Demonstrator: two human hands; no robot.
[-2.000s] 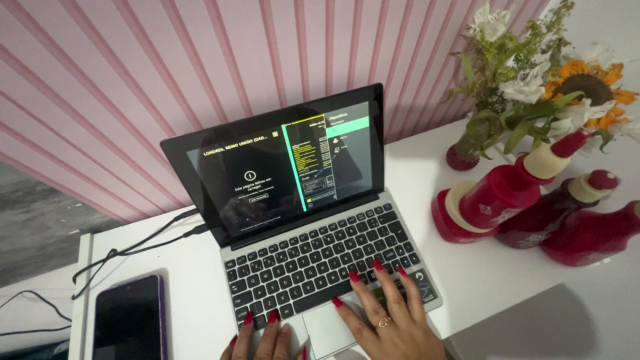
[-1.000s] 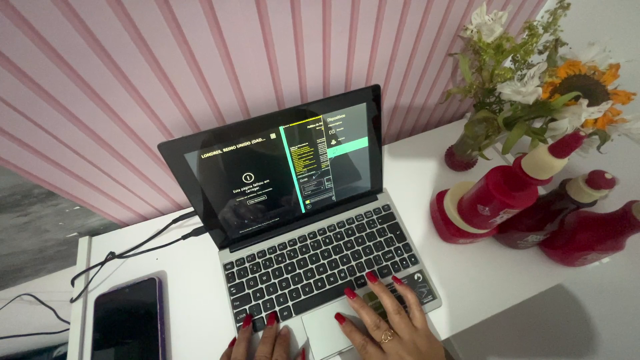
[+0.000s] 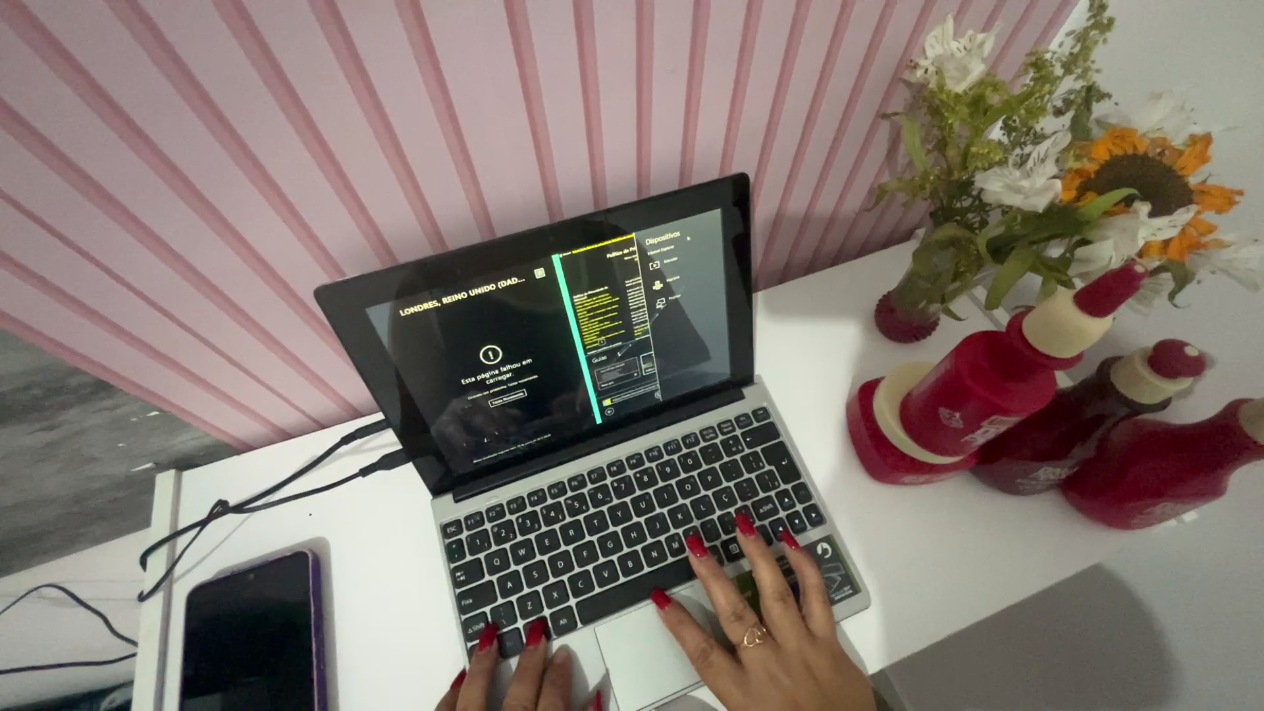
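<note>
A small laptop [image 3: 632, 553] with a silver keyboard deck and black keys stands open on a white table. Its screen [image 3: 553, 336] shows a dark page beside a narrower window and a side panel. My left hand [image 3: 518, 676], with red nails, rests at the lower left of the keyboard, fingertips at the bottom row of keys, partly cut off by the frame edge. My right hand [image 3: 765, 622], wearing a ring, lies spread over the right of the touchpad [image 3: 642, 657], its fingertips on or just above the lower right keys. Neither hand holds anything.
A phone [image 3: 252, 632] in a purple case lies left of the laptop. Black cables [image 3: 286, 489] run from the laptop's left side. Red bottles [image 3: 978, 395] with cream collars and a vase [image 3: 907, 311] of flowers stand at the right. A pink slatted panel [image 3: 553, 99] rises behind.
The highlighted band in the screen's side panel moved down between the earlier frames and no longer shows. The fingers of my right hand have shifted slightly; my left hand stays in about the same place.
</note>
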